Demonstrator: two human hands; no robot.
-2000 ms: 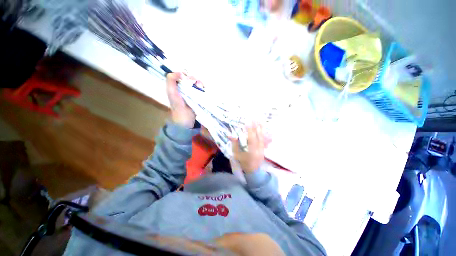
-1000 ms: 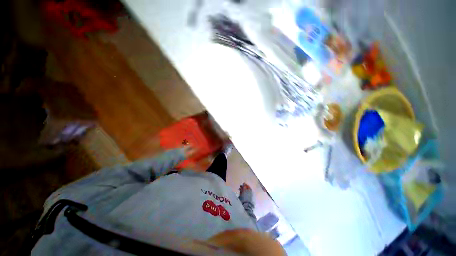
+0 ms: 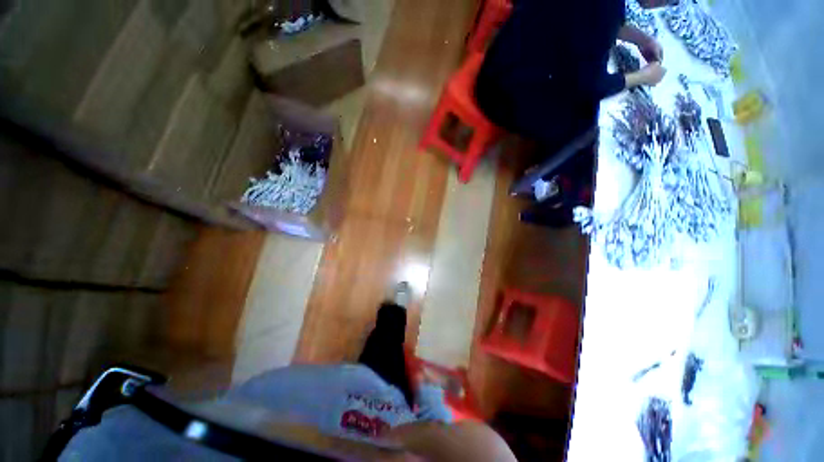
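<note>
Neither of my hands shows; a grey sleeve is at the bottom centre. On the floor to the left stands an open cardboard carton (image 3: 332, 180) holding wire harness bundles (image 3: 291, 188), their grey-white ends showing. More wire harness bundles (image 3: 646, 203) lie side by side on the long white table (image 3: 607, 352) at the right, dark coloured wires at one end and grey-white cables at the other. Another dark-ended bundle (image 3: 655, 429) lies on the table near the bottom edge, beside a smaller dark strand (image 3: 691, 374).
A seated person in dark clothes (image 3: 551, 72) works at the table on a red stool (image 3: 461, 108). Another red stool (image 3: 533, 334) stands by the table edge. Stacked cartons (image 3: 117, 117) line the left. A dark flat object (image 3: 717, 137) and a roll (image 3: 744, 322) are on the table.
My hands held a bundle over the table, then it lay there released. The view has swung from the table towards the floor and cartons. Both hands have left the picture.
</note>
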